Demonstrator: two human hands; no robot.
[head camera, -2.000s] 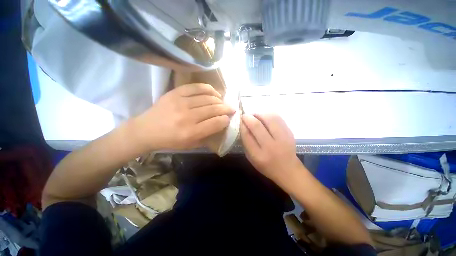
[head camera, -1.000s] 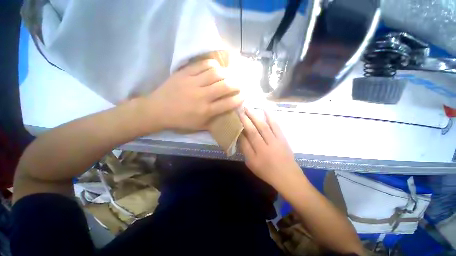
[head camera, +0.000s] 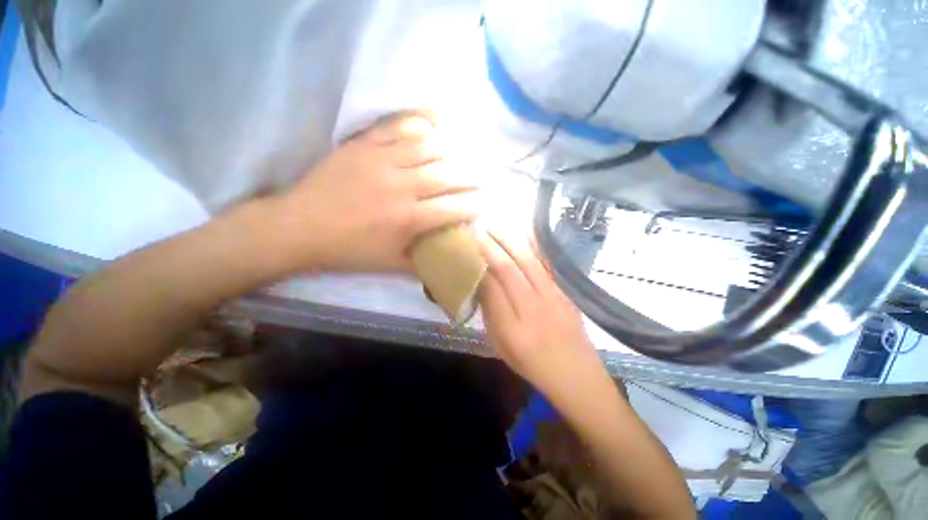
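Observation:
A small khaki flap (head camera: 449, 266) with a pointed lower end hangs below my left hand, near the table's front edge. White fabric (head camera: 234, 81) spreads behind and left of my left hand. My left hand (head camera: 382, 198) lies on the khaki piece with fingers close together, holding it. My right hand (head camera: 531, 305) touches the flap's right edge; its fingertips fade into the lamp glare, so its grip is unclear. The needle area is hidden by glare.
The white machine table (head camera: 92, 188) has a grey ribbed front edge (head camera: 392, 323). A large shiny metal part (head camera: 712, 350) curves at right. Khaki pieces (head camera: 209, 411) are heaped below left. A white bundle (head camera: 702, 432) with a tan band lies below right.
The view has shifted, and the shiny metal part now shows farther right and larger. The khaki flap's end shows turned and more pointed. Both hands stay close together at the piece.

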